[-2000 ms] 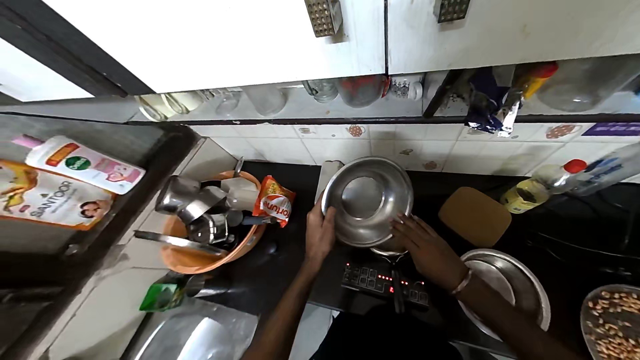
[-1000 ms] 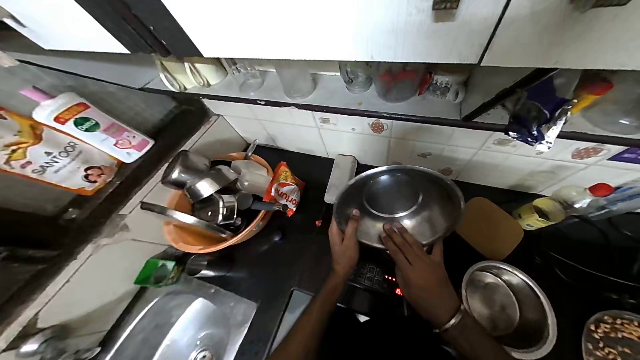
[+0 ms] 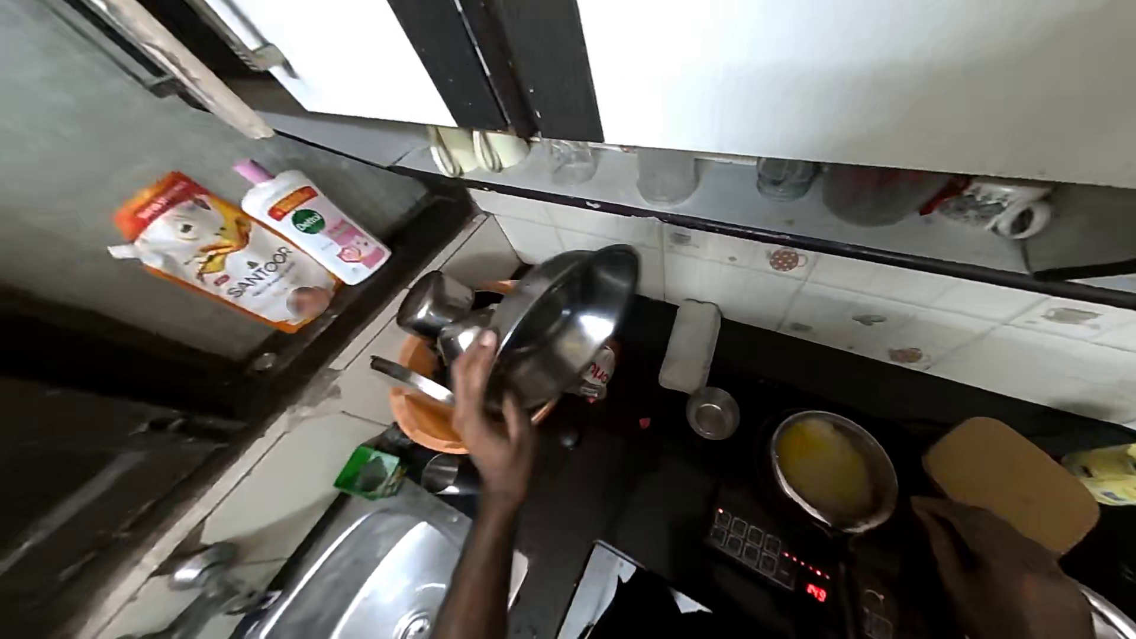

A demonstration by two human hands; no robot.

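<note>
My left hand [image 3: 493, 426] holds a steel bowl [image 3: 568, 328] by its rim, tilted on its side above the orange basin [image 3: 430, 422] of steel vessels. My right hand [image 3: 1003, 568] hangs at the lower right, to the right of a pan, near a tan board [image 3: 1012, 484]; its fingers are bent and partly in shadow, and nothing shows in them. The steel pan [image 3: 834, 470] holds yellow liquid and sits on the induction cooktop [image 3: 754, 541], whose red lights are lit. A small steel bowl [image 3: 713, 414] stands to the left of the pan.
A steel sink [image 3: 355, 568] and tap [image 3: 204, 568] are at the lower left, with a green scrubber box [image 3: 368, 472] beside the sink. A white oblong container [image 3: 690, 346] stands against the tiles. Above runs a shelf of glasses [image 3: 785, 177]. Pouches and bottles stand on the left ledge.
Both hands held the bowl over the cooktop; my left hand has carried it left over the basin, and my right hand has let go. The pan's contents now show. The view has shifted left.
</note>
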